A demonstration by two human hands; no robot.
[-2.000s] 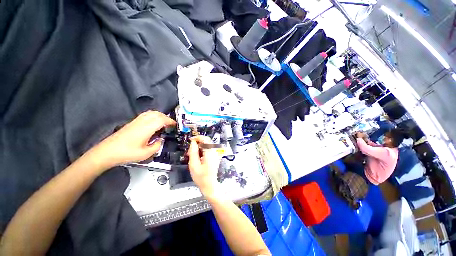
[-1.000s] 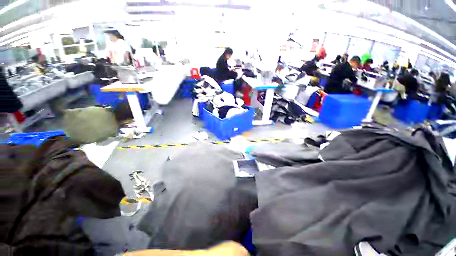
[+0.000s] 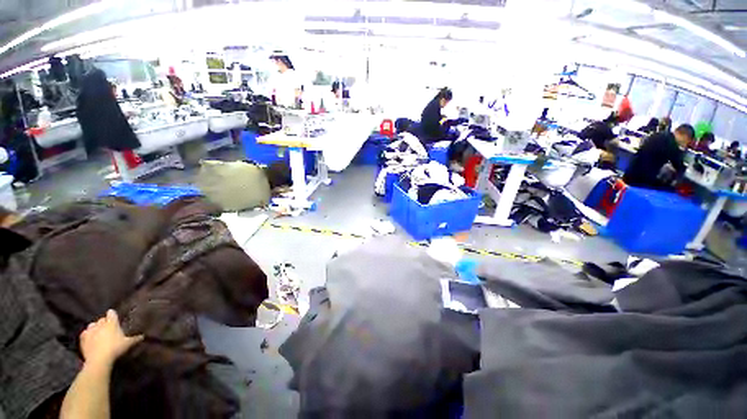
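Note:
My left hand (image 3: pixel 105 339) is at the lower left on the brown-black cloth pile (image 3: pixel 190 282). Its thumb is spread to the right and its fingertips touch the cloth; whether they grip it cannot be told. My right hand is out of the picture. Smooth dark grey cloth (image 3: pixel 377 327) hangs in a heap at the lower middle. More grey garment cloth (image 3: pixel 606 360) is spread across the lower right. The sewing machine is not in view.
Beyond the cloth is a grey floor with a yellow-black line (image 3: pixel 315 232) and fabric scraps (image 3: pixel 287 284). A blue crate (image 3: pixel 434 216) holds white and dark pieces. A larger blue bin (image 3: pixel 655 219), a white table (image 3: pixel 296 142) and several seated people are farther back.
The view has swung away from the sewing machine, where both hands were working, to the cloth and floor. My left hand now lies on the brown-black pile; my right hand has left the picture.

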